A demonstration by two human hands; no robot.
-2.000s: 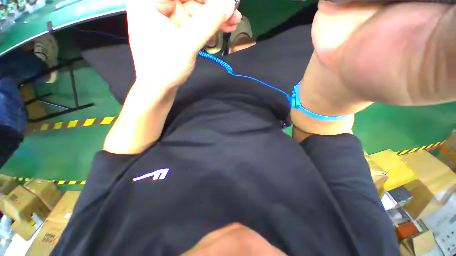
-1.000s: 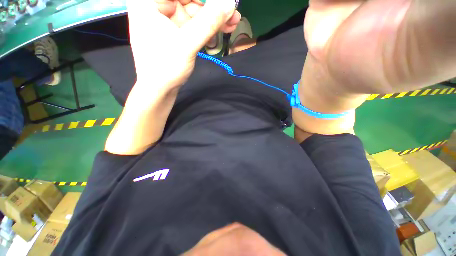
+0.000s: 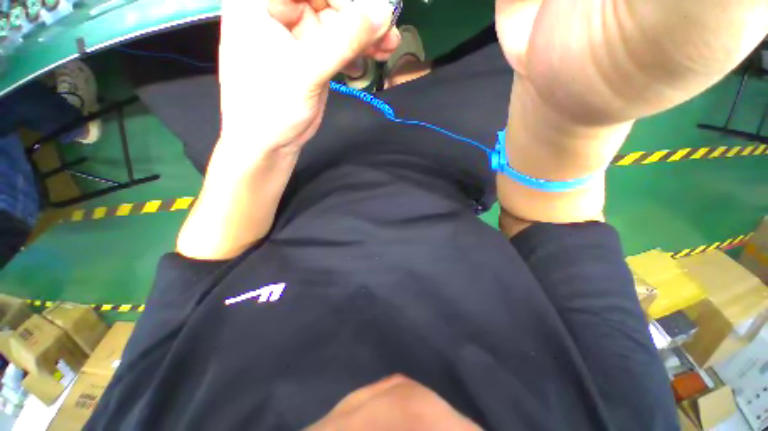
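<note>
My left hand (image 3: 290, 59) is at the top, left of centre, cut off by the upper edge. Its fingers are curled and pinch a small dark and silvery part (image 3: 395, 12) at the thumb tip; most of the part is hidden. My right hand (image 3: 615, 50) is at the upper right, large and close to the camera. Its fingers are beyond the top edge, so what it holds cannot be seen. A bright blue wrist strap (image 3: 547, 182) is around my right wrist. Its blue coiled cord (image 3: 366, 98) hangs across my lap.
The green bench edge (image 3: 109, 46) curves through the upper left, with a clear tray of green boards (image 3: 29, 17) on it. Another person's leg and shoe (image 3: 80, 93) are below it. Cardboard boxes (image 3: 50, 337) stand at lower left and lower right (image 3: 724, 295). Yellow-black tape marks the floor.
My right hand has moved up and left, showing more floor to its right. The wrist strap has risen slightly. My left hand has hardly moved.
</note>
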